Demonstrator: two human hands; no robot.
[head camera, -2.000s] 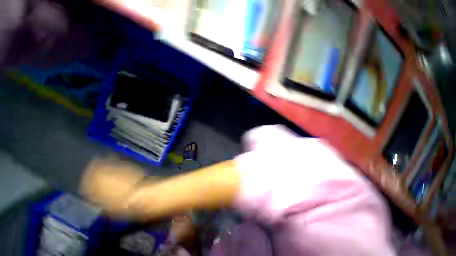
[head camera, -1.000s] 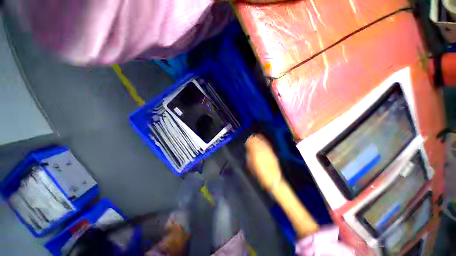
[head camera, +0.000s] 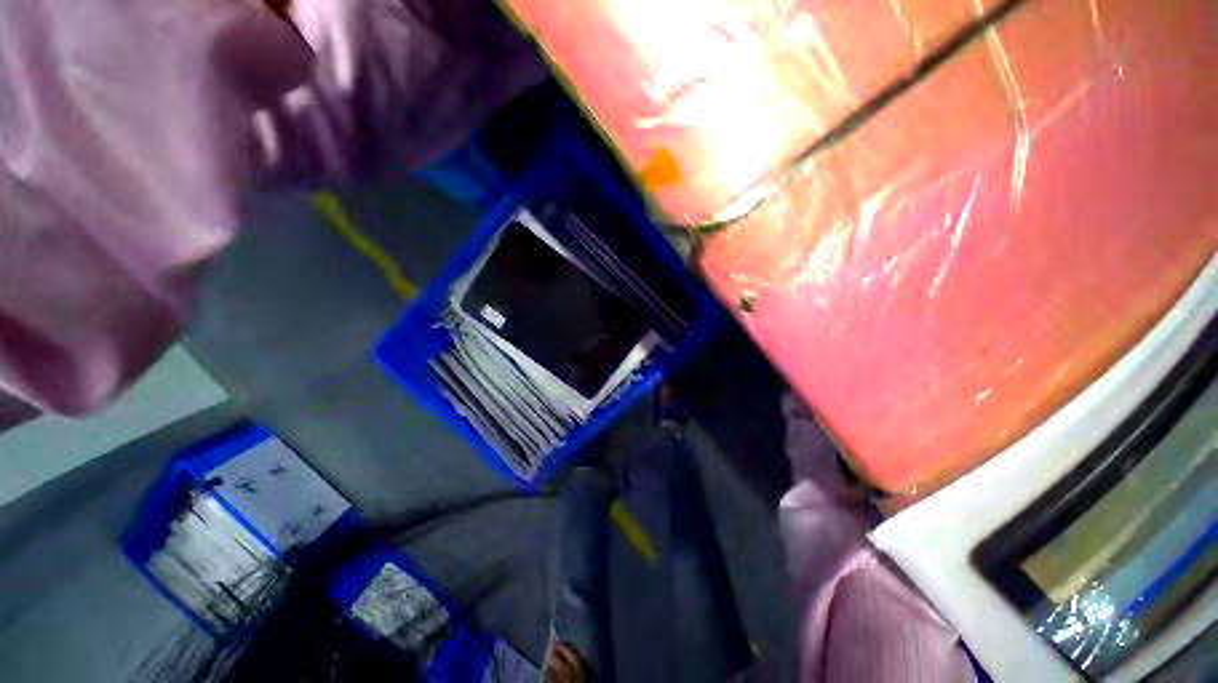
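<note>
A tablet (head camera: 1135, 534) with a lit screen lies on a white foam sheet (head camera: 942, 554) at the lower right, cut off by the picture's edge. A dark-screened tablet (head camera: 561, 307) with a small white label lies on top of a blue tote (head camera: 412, 350) on the floor. Tablets or white sleeves stand on edge beneath it. A small part of a hand (head camera: 568, 663) shows at the bottom edge, perhaps my left hand; its grip is hidden. A pink sleeve (head camera: 862, 587) shows beside the bench, but my right hand is not visible.
The red-orange bench (head camera: 855, 280) under shiny film fills the upper right, with a dark cord or seam across it. Pink-clad people or clothing (head camera: 120, 174) fill the upper left. Another blue tote (head camera: 200, 460) with white sheets stands on the grey floor, lower left. Yellow floor marking (head camera: 361, 247) shows.
The view has moved closer to the bench, with its tablets shifting towards the lower right. The bare forearm and hand beside the bench are no longer visible. Pink cloth now covers more of the upper left.
</note>
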